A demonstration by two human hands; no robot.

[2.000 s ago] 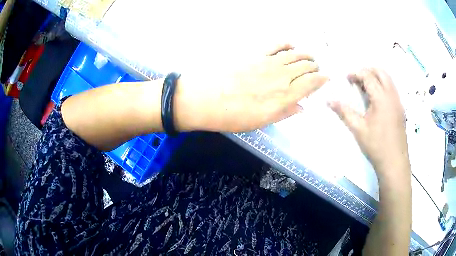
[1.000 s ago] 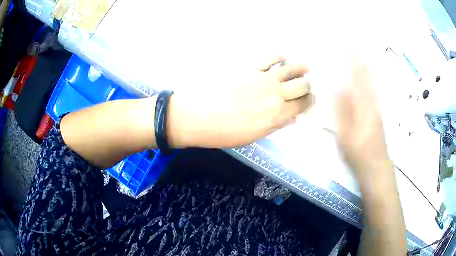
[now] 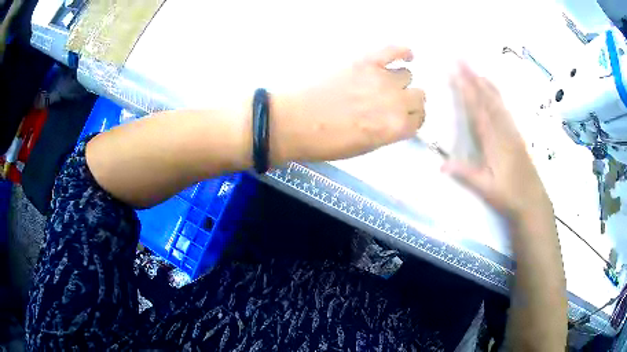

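My left hand (image 3: 385,103), with a black band on the wrist, is over the white table with its fingers curled. A short thin dark metal-looking thing (image 3: 433,146) shows between its fingers and my right hand; I cannot tell which hand touches it. My right hand (image 3: 491,144) is blurred, palm towards the left hand, fingers stretched with the thumb apart, and shows nothing gripped. The white surface under both hands is overexposed, so cloth cannot be told clearly from the tabletop.
The white sewing machine head (image 3: 595,93) and needle area (image 3: 591,130) are at the right. A ruler strip (image 3: 364,210) runs along the front edge. A blue crate (image 3: 199,220) is below at left. A tan patch (image 3: 113,31) is on the table's left end. A thin tool (image 3: 537,63) lies near the machine.
The view has shifted, showing more of the machine. My left hand's fingers have curled in. My right hand has turned and moved, and the thin metal thing now shows clearly between the hands.
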